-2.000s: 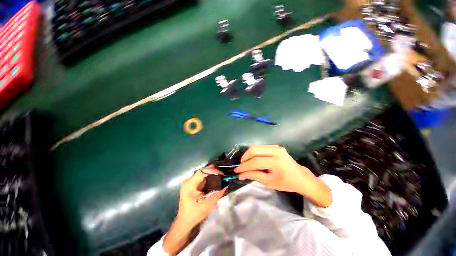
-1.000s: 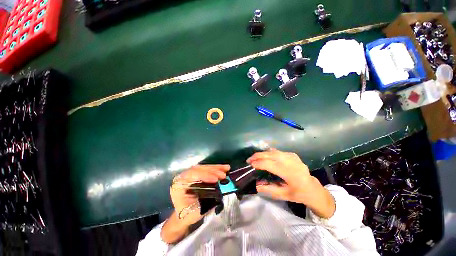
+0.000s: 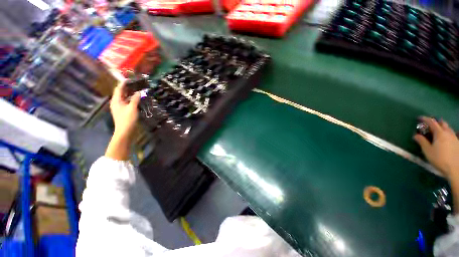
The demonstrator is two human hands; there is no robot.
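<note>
My left hand is at the near-left corner of the left black tray, its fingers closed around a dark clipped piece at the tray's edge. The tray holds rows of dark clips with silver wires. My right hand is far right on the green bench, its fingers on a bulldog clip with a silver grip, partly hidden by the fingers. The picture is blurred.
Far black tray with teal pieces lies at the back right. Red trays stand at the back. A yellow-orange ring lies on the bench, a blue pen and more clips at right. A blue cart frame stands lower left.
The view has swung left. My hands, together on a teal part with wires before, are now wide apart: left at the left tray, right at a bulldog clip.
</note>
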